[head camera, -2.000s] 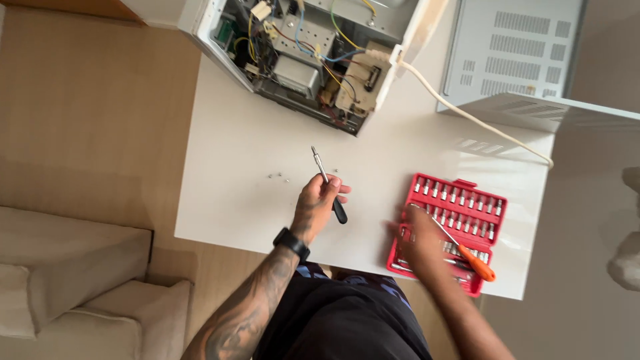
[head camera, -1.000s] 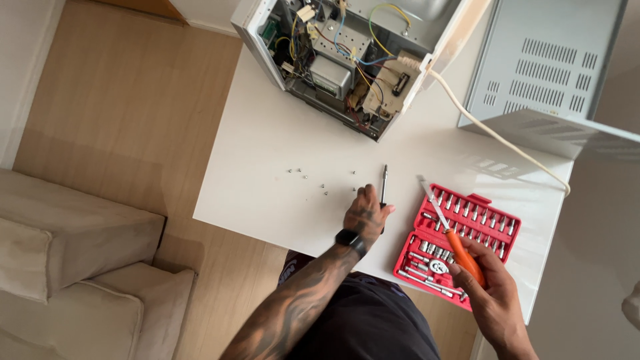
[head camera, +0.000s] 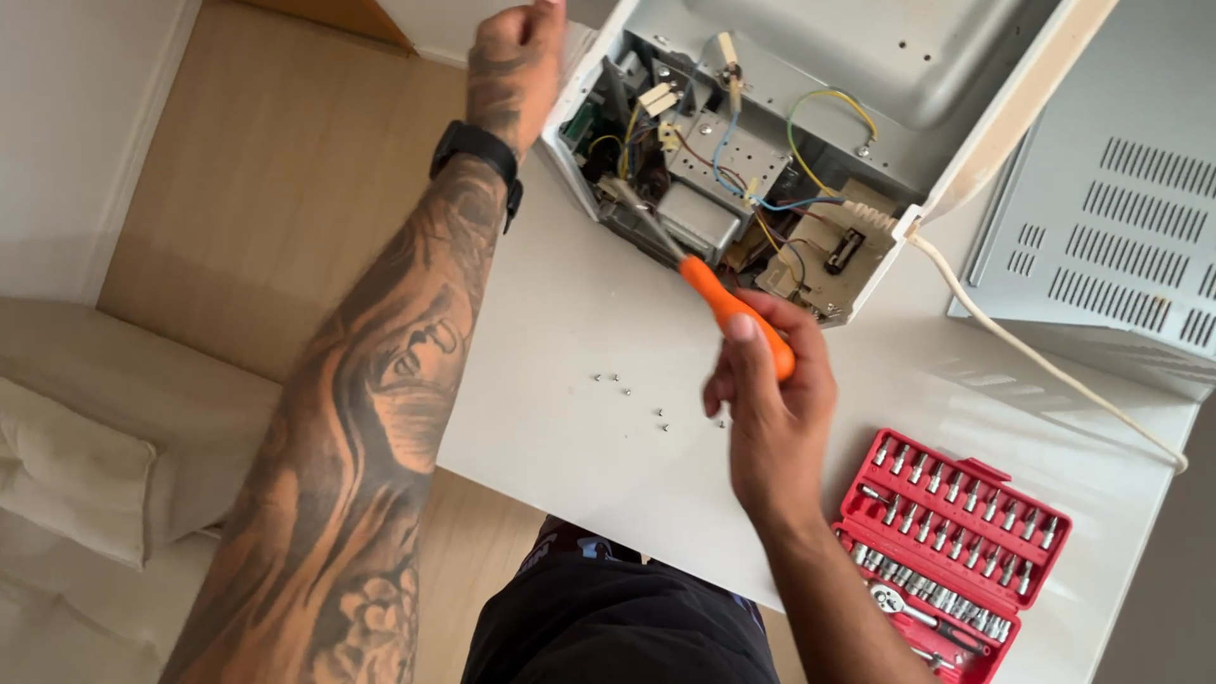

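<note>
An opened microwave oven (head camera: 703, 171) lies at the top of the white table, its transformer, wires and circuit parts exposed. My right hand (head camera: 779, 399) grips the orange handle of a screwdriver (head camera: 736, 318), whose shaft points up and left over the oven's open compartment; whether the tip touches anything cannot be told. My left hand (head camera: 518, 71), with a black watch on the wrist, is at the oven's left side, its fingers curled and partly cut off by the top edge; I cannot tell if it holds the casing. Several small screws (head camera: 627, 391) lie on the table below the oven.
A red socket and bit set (head camera: 969, 465) lies open at the table's lower right. The grey vented metal cover (head camera: 1121, 218) stands at the upper right, with the cream power cord (head camera: 1026, 342) running beside it. A beige sofa (head camera: 114, 408) is at the left.
My left hand has moved from the black-handled tool on the table up to the oven's left side. My right hand has carried the orange screwdriver from the red set to the oven.
</note>
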